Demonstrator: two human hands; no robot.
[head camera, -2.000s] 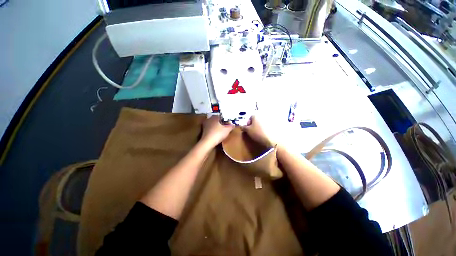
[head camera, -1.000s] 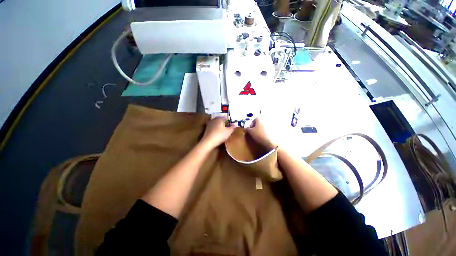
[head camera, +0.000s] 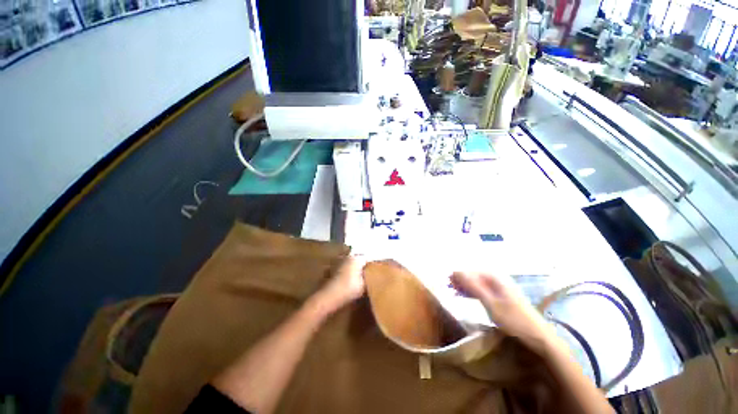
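Observation:
The large brown bag panel (head camera: 235, 299) covers the near left of the table and hangs down in front of me. A smaller tan piece with a pale curved edge (head camera: 400, 307) lies on it, bulging open. My left hand (head camera: 346, 283) holds the panel at the tan piece's upper left corner. My right hand (head camera: 494, 299) is off the cloth on the right, fingers apart, slightly blurred. The white sewing machine head (head camera: 394, 174) with a red logo stands beyond; its needle area (head camera: 392, 230) shows with no cloth beneath it.
Tan handle loops (head camera: 619, 315) lie at the right table edge, another loop at the far left. A small tool (head camera: 467, 223) and a flat dark tag (head camera: 491, 238) lie right of the needle. A black screen (head camera: 311, 48) stands behind left. Brown bags (head camera: 688, 299) are at far right.
The view has tilted up. The cloth has come out from under the needle toward me. My left hand moved back with it; my right hand let go and moved right.

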